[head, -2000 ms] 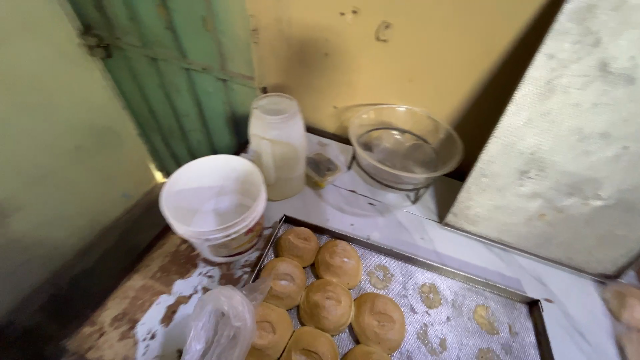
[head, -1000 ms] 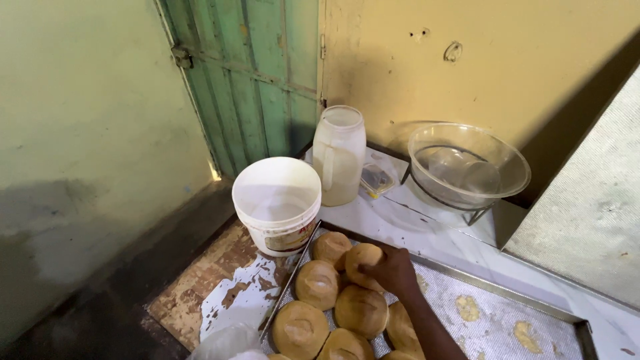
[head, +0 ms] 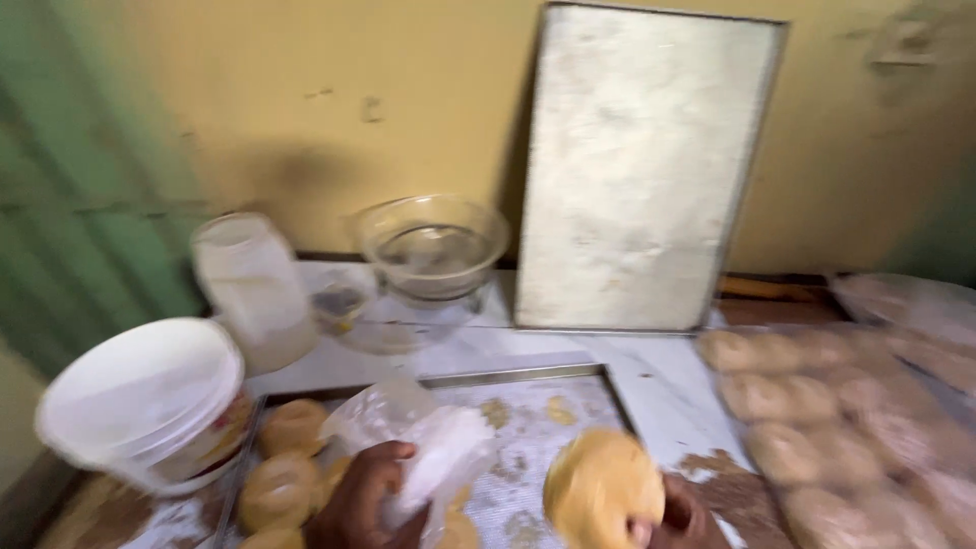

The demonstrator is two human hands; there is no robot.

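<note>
My left hand (head: 370,496) grips a clear plastic bag (head: 442,457) over the left part of a metal baking tray (head: 526,374). In my right hand (head: 682,515) is a round golden bun (head: 606,484), held up above the tray's right edge. Several more buns (head: 282,492) lie in the tray's left part, partly hidden by the bag and my left hand. The tray's perforated bottom bears a few crusty spots (head: 560,410). The picture is blurred.
At left stand a white plastic bucket (head: 145,404) and a tall translucent jug (head: 255,297). A glass bowl (head: 433,244) sits on a stand behind the tray. Another metal tray (head: 640,168) leans on the wall. Bagged buns (head: 801,412) lie at right.
The hand that touched a bun in the tray is now at the right, holding a bun up. My left hand has come into view with the bag. The view has swung right.
</note>
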